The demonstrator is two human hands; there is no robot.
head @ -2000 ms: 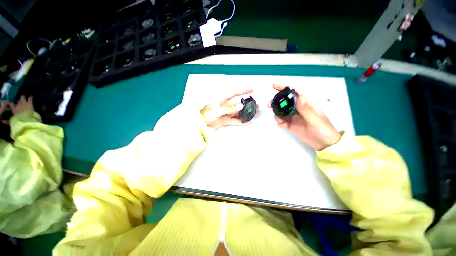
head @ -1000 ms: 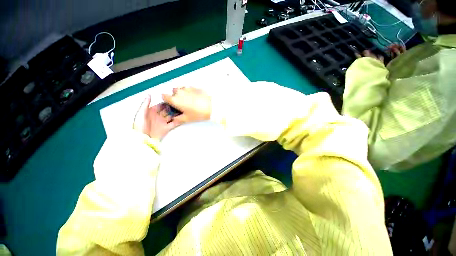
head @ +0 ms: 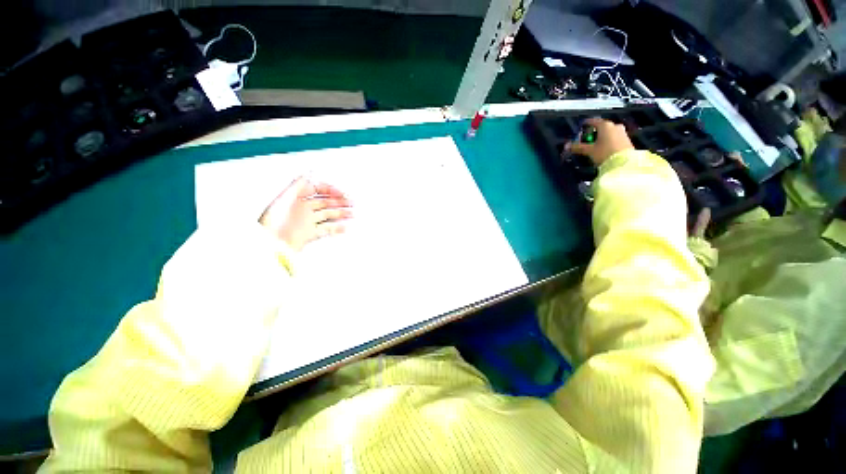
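My left hand is over the white sheet, fingers a little apart and pointing right. No watch shows in it; the palm side is hidden and the hand is partly overexposed. My right hand is stretched out to the right, over the far left part of the right foam tray. Its fingers hold a dark round watch unit with a small green lit mark. I cannot tell whether the watch touches a pocket.
Another foam tray with watches lies at the far left, near a white puck with cable. A metal upright and a red marker pen stand at the bench's back. Another person's yellow sleeve is close at right.
My hands were together around a dark watch over the sheet; now they are apart. My right hand has moved right to the tray with a watch. The view has also shifted.
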